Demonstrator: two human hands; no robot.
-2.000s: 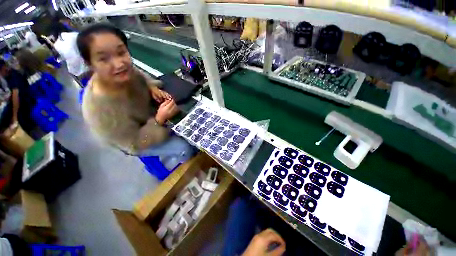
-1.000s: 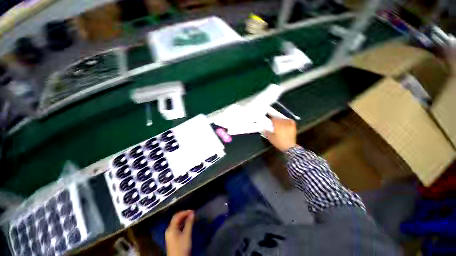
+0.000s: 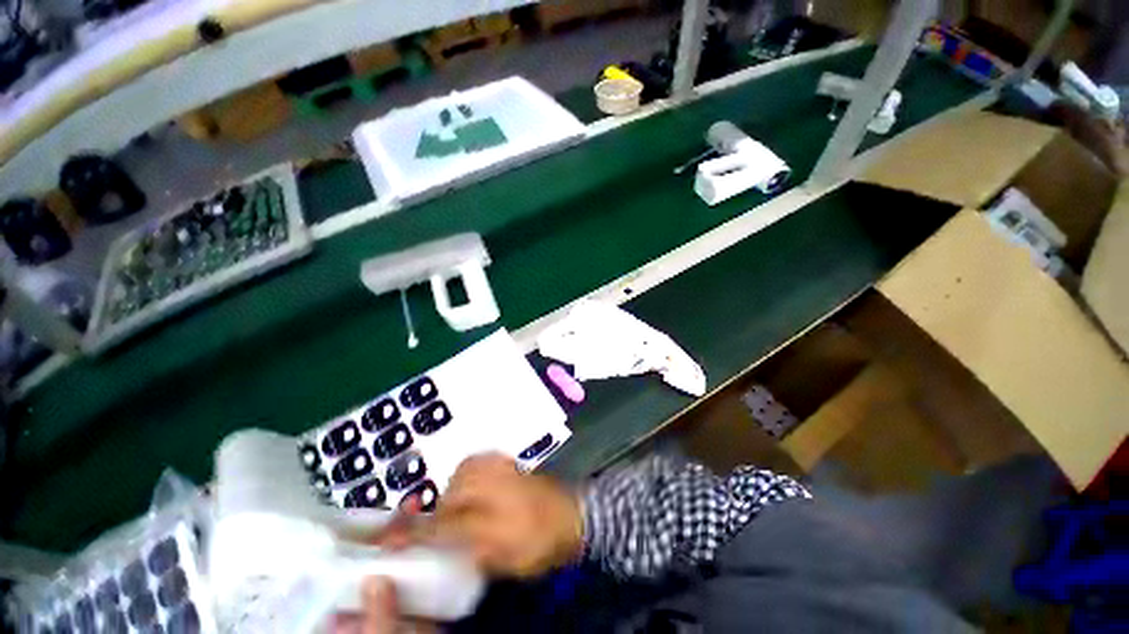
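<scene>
A white camera housing (image 3: pixel 266 520) with its bracket is held close in front of me at the lower left, blurred, over part of the sticker sheet. My right hand (image 3: pixel 514 514) grips its right side. My left hand (image 3: pixel 372 607) is mostly hidden and cut off by the bottom edge; its fingers hold the bracket from below. The sticker sheet (image 3: pixel 498 394) lies on the dark bench, with rows of black stickers at left and blank white at right. A white cloth (image 3: pixel 613 343) and a small pink object (image 3: pixel 565 383) lie right of it.
Housings (image 3: pixel 427 266) (image 3: pixel 740 167) lie on the green belt. Beyond it are a tray of green boards (image 3: pixel 359 155) and a darker board tray (image 3: pixel 105 297). A bagged sticker sheet (image 3: pixel 136 594) is at lower left. An open carton (image 3: pixel 990 334) stands right. A shelf post (image 3: pixel 867 99) rises behind.
My right hand has moved left from beside the cloth, bringing the housing over the sticker sheet. My left hand, empty before, now holds it too. The view first swung right, away from the neighbouring person.
</scene>
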